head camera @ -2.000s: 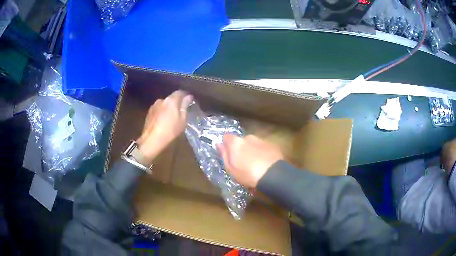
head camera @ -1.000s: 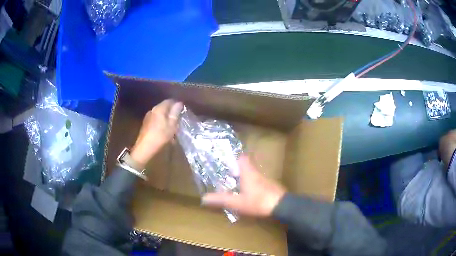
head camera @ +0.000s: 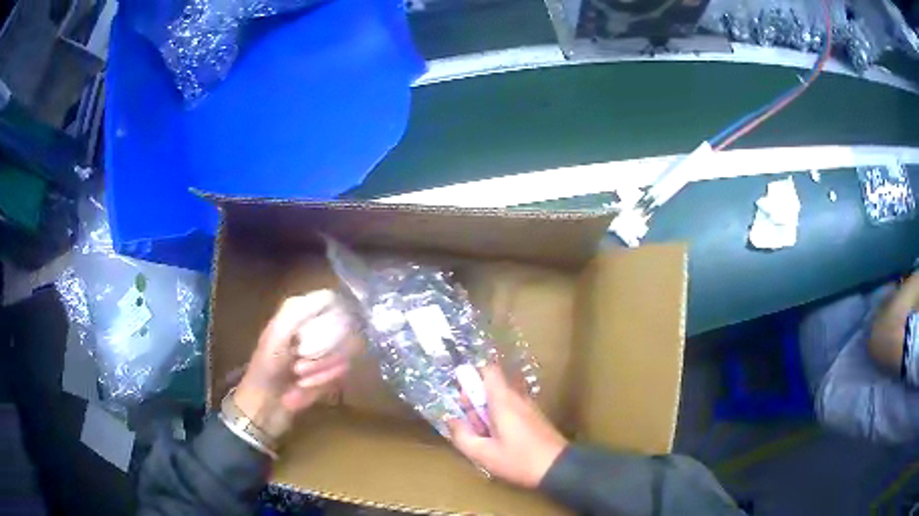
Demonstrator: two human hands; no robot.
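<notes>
A clear, crinkled poly bag of small parts point(head camera: 418, 328) with a white label lies slanted in the open brown carton point(head camera: 633, 343). My right hand point(head camera: 509, 428) is at the bag's lower right, holding a small cutter point(head camera: 472, 388) with a short white and pinkish handle against the bag. My left hand point(head camera: 302, 348) is blurred inside the carton, left of the bag, with its fingers curled; whether it holds anything cannot be told.
A blue bin point(head camera: 292, 101) with another clear bag point(head camera: 197, 45) stands behind the carton. An empty poly bag point(head camera: 126, 312) lies at left. The twin-barrel tool point(head camera: 670, 181) with its hoses and a crumpled wipe point(head camera: 775, 214) are right. A coworker's sleeve point(head camera: 867, 353) shows at right.
My left hand has moved down, away from the bag's top edge. My right hand now shows the cutter at the bag. The bag lies wider and flatter. The view has shifted slightly.
</notes>
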